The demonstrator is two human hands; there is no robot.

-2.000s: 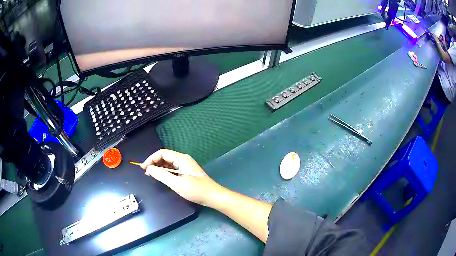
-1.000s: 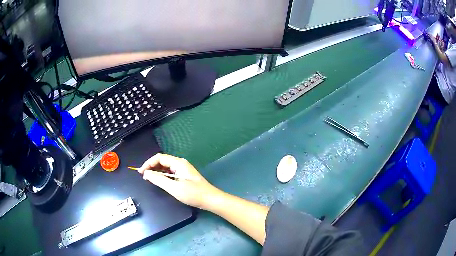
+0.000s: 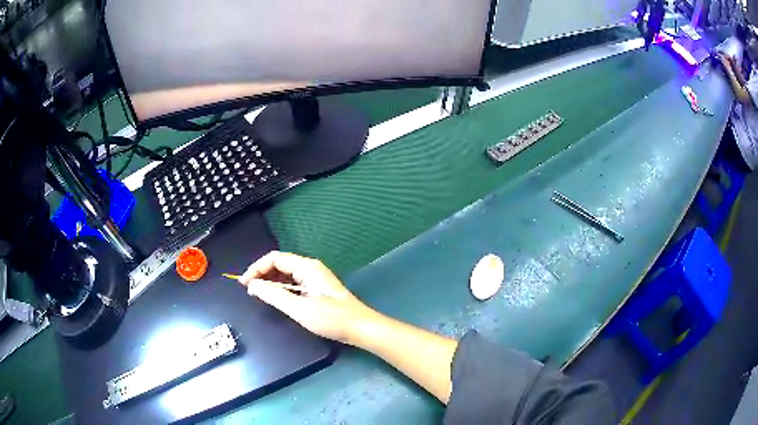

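Observation:
My right hand holds a thin stick like a pen, its yellow-orange tip pointing left. The tip is just right of a small orange-red pot and does not touch it. My left hand is out of view. A silver bar lies on the black mat under bright white glare, which hides its middle. A strip fixture with a row of round parts lies on the green surface behind.
Dark tweezers and a whitish oval lie at right. A black microscope stands at left by a blue bin. Behind are a keyboard and a monitor. A person's arm shows at far right, beyond a blue stool.
The strip fixture has moved away towards the upper right along the green surface. My right hand keeps its grip on the stick beside the pot. The view has shifted slightly.

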